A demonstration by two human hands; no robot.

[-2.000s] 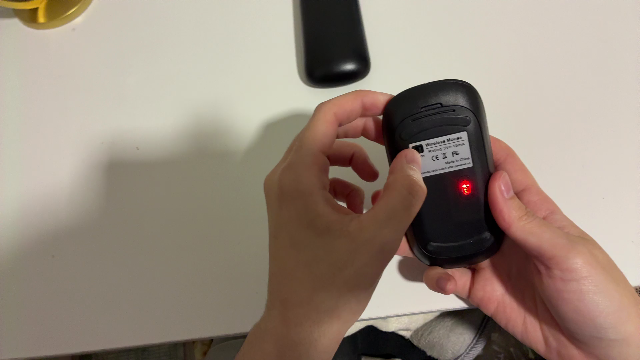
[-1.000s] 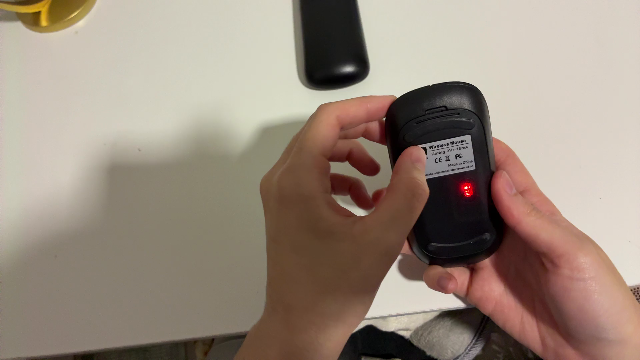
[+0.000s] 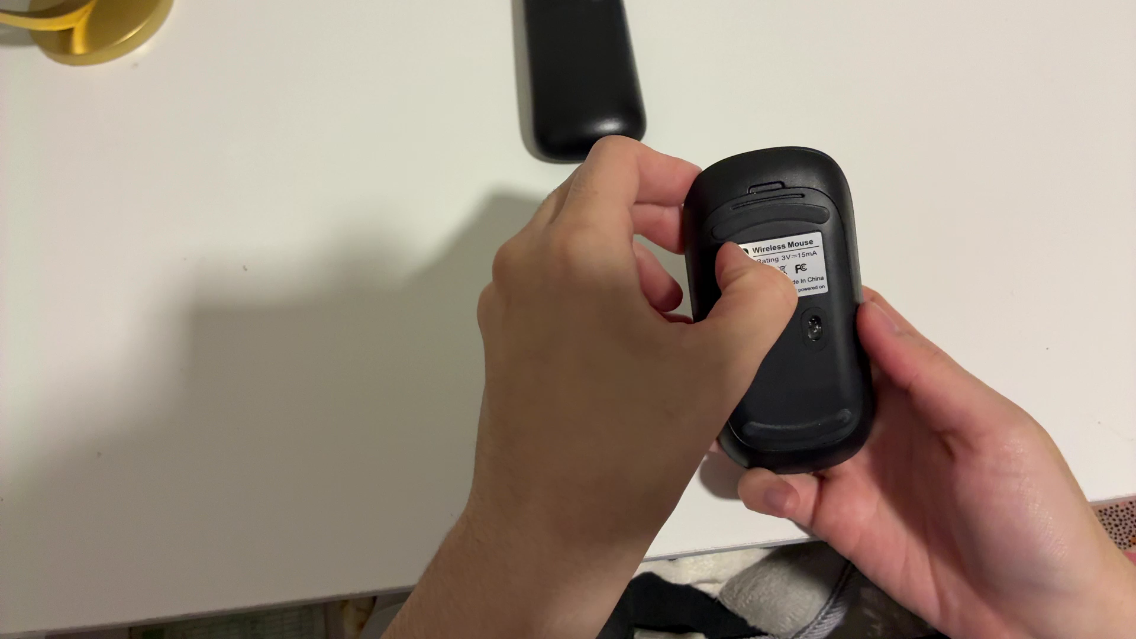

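A black wireless mouse is held underside up above the white table, right of centre. Its underside has a white printed label, dark foot pads and a small sensor window that shows no red light. My right hand grips the mouse along its right edge and lower end. With the thumb on the underside at the label's left part and the fingertips at the upper left edge, my left hand also holds it. What lies beneath the left thumb is hidden.
A black rounded oblong device lies on the white table beyond the mouse, cut off by the top edge. A gold-coloured round base stands at the top left. Below the table's front edge, dark and grey cloth shows.
The red light in the sensor window of the mouse has gone out. My left thumb has shifted across the label and now covers part of its print. My right hand keeps its hold.
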